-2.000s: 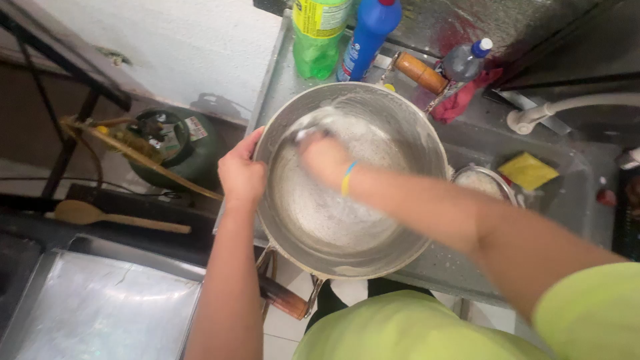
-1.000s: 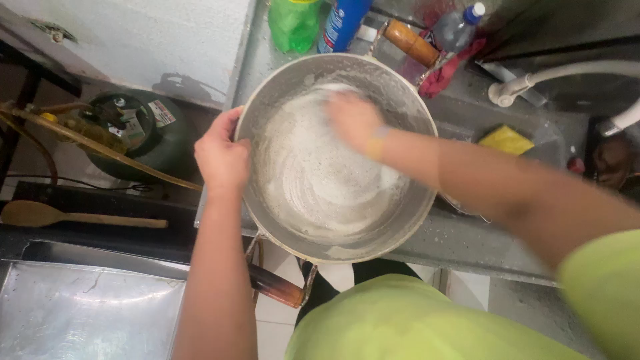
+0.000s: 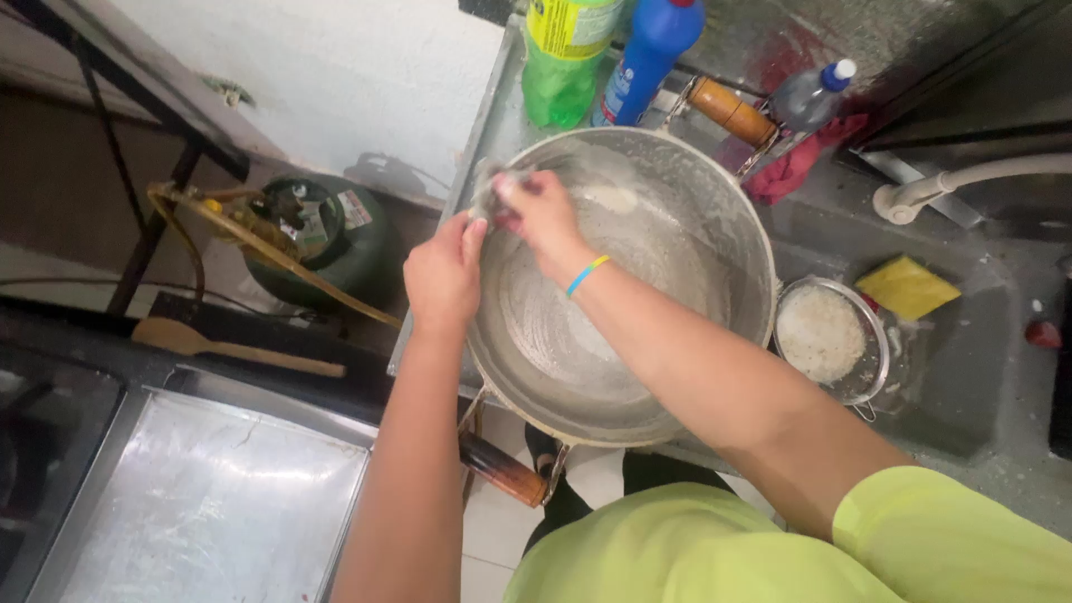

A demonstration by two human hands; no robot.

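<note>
A large round metal pot [image 3: 670, 402], its inside coated with whitish suds or residue, rests tilted over the sink counter. My right hand [image 3: 540, 213], with a blue and yellow wristband, holds a greyish scouring pad [image 3: 487, 188], blurred, at the pot's upper left rim. My left hand [image 3: 444, 272] is at that same rim, its fingertips close beside the pad; whether it grips the rim is unclear. The pot has two wooden side handles, one at the top [image 3: 731, 110] and one at the bottom [image 3: 502, 469].
Behind the pot stand a green bottle [image 3: 563, 84], a blue bottle [image 3: 649, 63] and a clear bottle [image 3: 808, 96] near a red cloth [image 3: 796, 167]. The sink holds a strainer [image 3: 886, 360] and yellow sponge [image 3: 909, 287] below a faucet [image 3: 900, 201]. A wooden spoon [image 3: 251, 356], metal tray [image 3: 209, 502] and gas cylinder [image 3: 360, 251] are left.
My right hand has moved from inside the pot to its upper left rim, beside my left hand. The pad now shows between the hands.
</note>
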